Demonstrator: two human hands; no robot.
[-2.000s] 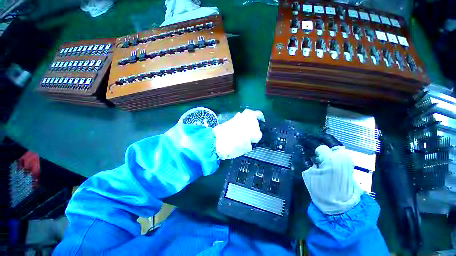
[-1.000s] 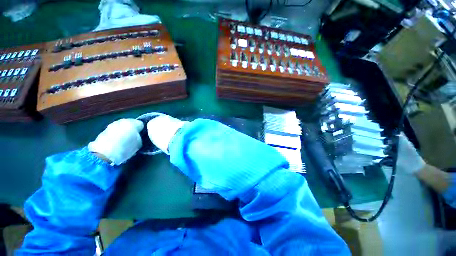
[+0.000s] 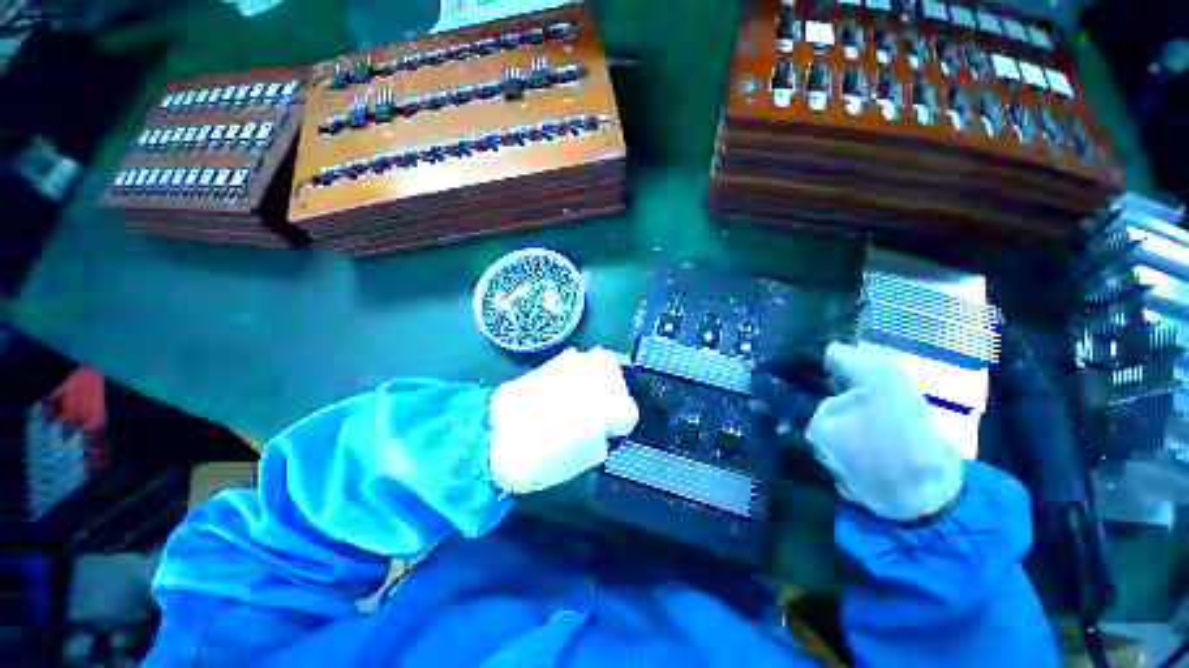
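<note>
A dark assembly jig (image 3: pixel 678 522) lies on the green bench in front of me. Two silver finned heat sinks (image 3: pixel 685 479) sit in it, with small black transistors (image 3: pixel 711 330) in rows beside them. My left hand (image 3: pixel 563 420), in a white glove, is at the jig's left edge; its fingertips are curled and hard to make out. My right hand (image 3: pixel 887 433), gloved with dark fingertips, is at the jig's right side, its fingers reaching over the edge. Whether either hand holds something small cannot be told. A round white bowl of screws (image 3: pixel 531 300) stands left of the jig.
Orange-brown component trays are stacked at left (image 3: pixel 202 163), centre-left (image 3: pixel 456 202) and back right (image 3: pixel 900 189). Loose heat sinks (image 3: pixel 928 326) lie right of the jig, more (image 3: pixel 1134 326) at far right. A black electric screwdriver (image 3: pixel 1050 444) lies between them.
Both hands were at the screw bowl one second ago and are now at the jig's two sides. The bowl and jig are uncovered. The view has shifted back to the left.
</note>
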